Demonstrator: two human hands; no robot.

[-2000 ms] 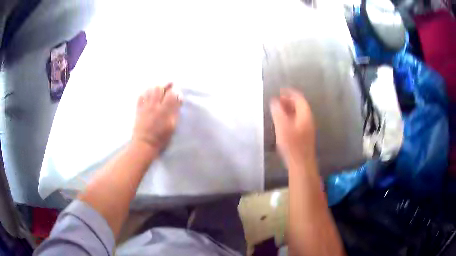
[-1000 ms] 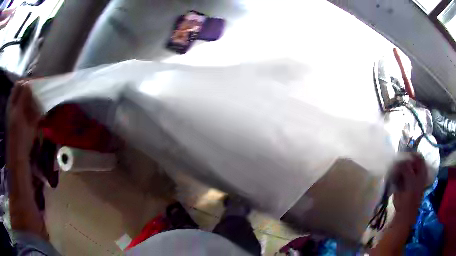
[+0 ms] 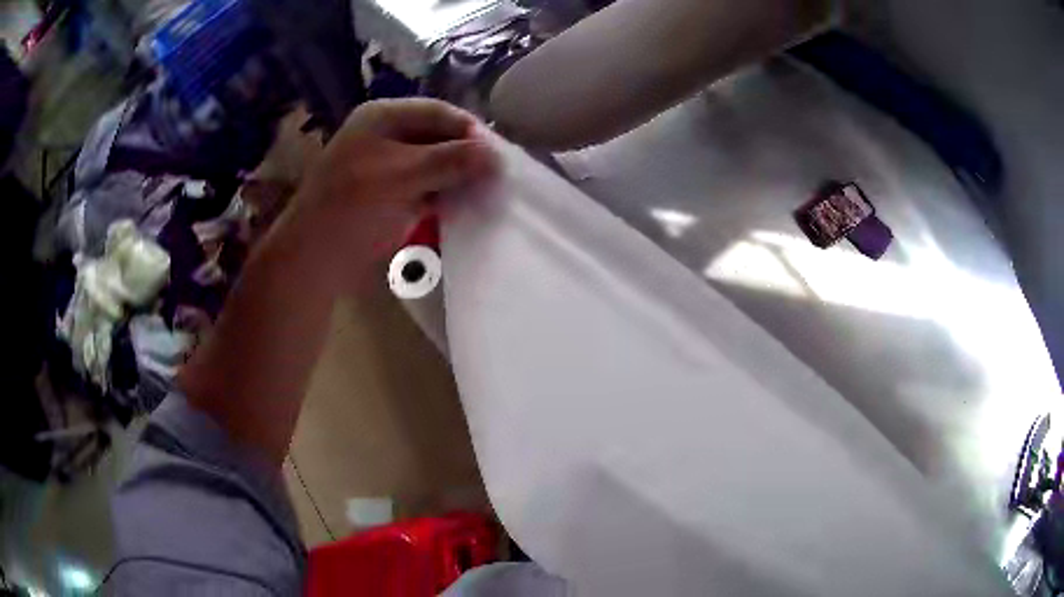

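My left hand (image 3: 408, 157) is raised at the upper left, pinching the corner of a thin white interfacing sheet (image 3: 630, 373) between thumb and fingers. The sheet hangs from it and stretches taut down to the lower right, past the picture's bottom edge. My right hand is not in view. A mobile phone (image 3: 835, 216) lies on the grey cloth-covered table (image 3: 747, 146), with a small dark purple fabric piece (image 3: 870, 237) against it.
A padded grey arm (image 3: 653, 70) juts over the table's edge. Below left are a white roll (image 3: 414, 272), a red plastic stool (image 3: 403, 557) and fabric scraps (image 3: 128, 268) on the floor. Part of an iron (image 3: 1033, 466) shows at the right edge.
The view has swung left. The sheet, earlier lying on the table, is now lifted and pulled taut by my left hand. My right hand has gone out of the picture.
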